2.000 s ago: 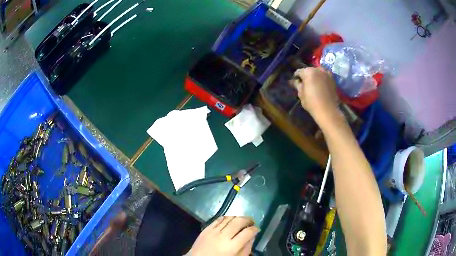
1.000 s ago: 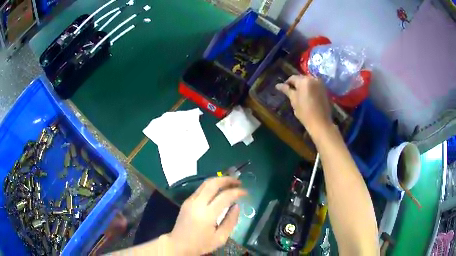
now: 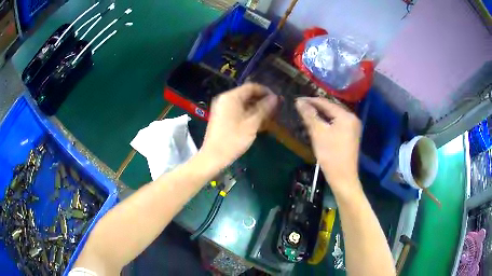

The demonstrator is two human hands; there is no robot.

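My left hand and my right hand are raised over the brown parts tray, a short gap apart. Fingers of each hand are close together at the tips; both are blurred, and I cannot tell whether a small part is between them. The black lock housing lies on the mat below, with a green board and a round silver part at its near end. A white cable rises from it, partly behind my right hand. Circlip pliers lie on the mat, partly hidden by my left forearm. A thin ring lies beside them.
Blue cylinder bin at left; cabled black housings upper left. White wipes, red-and-black box and blue parts bin lie beyond. Yellow-handled hammer, keys, grease pot and wooden-handled tool at right.
My left hand has moved up from beside the pliers to over the tray, near my right hand. The pliers now show more. The view has shifted somewhat to the right.
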